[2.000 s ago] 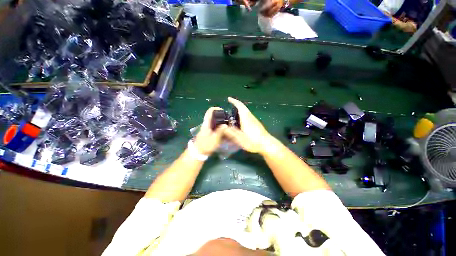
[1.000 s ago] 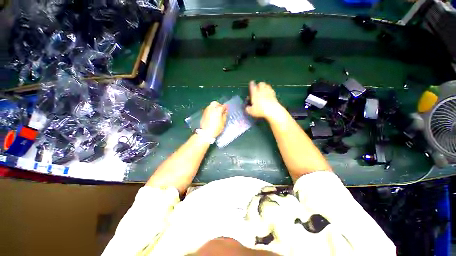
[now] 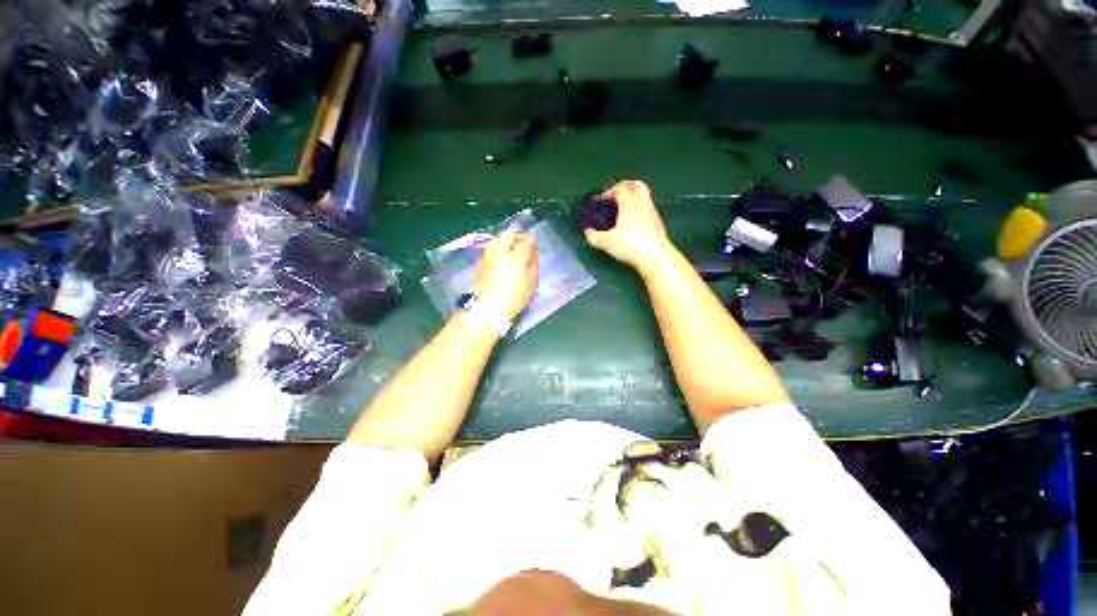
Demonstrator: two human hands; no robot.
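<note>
My right hand (image 3: 630,224) is closed around a small black adapter (image 3: 597,213) just above the green surface. My left hand (image 3: 508,272) rests on clear poly bags (image 3: 557,277) lying flat in front of me. Its fingers are together on the top bag; whether they pinch the film is too small to tell. The adapter is to the right of the bags, apart from them.
Bagged adapters (image 3: 217,289) are heaped at left, below a tan-edged tray (image 3: 327,114). A loose adapter pile (image 3: 818,271) lies at right beside a fan (image 3: 1068,289). Black pieces are scattered along the green conveyor (image 3: 650,157). A blue bin (image 3: 1061,505) is at lower right.
Two seconds ago my hands were together around a black item. They have moved apart, the left onto the bags, and the right now holds the adapter. The view has tilted downward.
</note>
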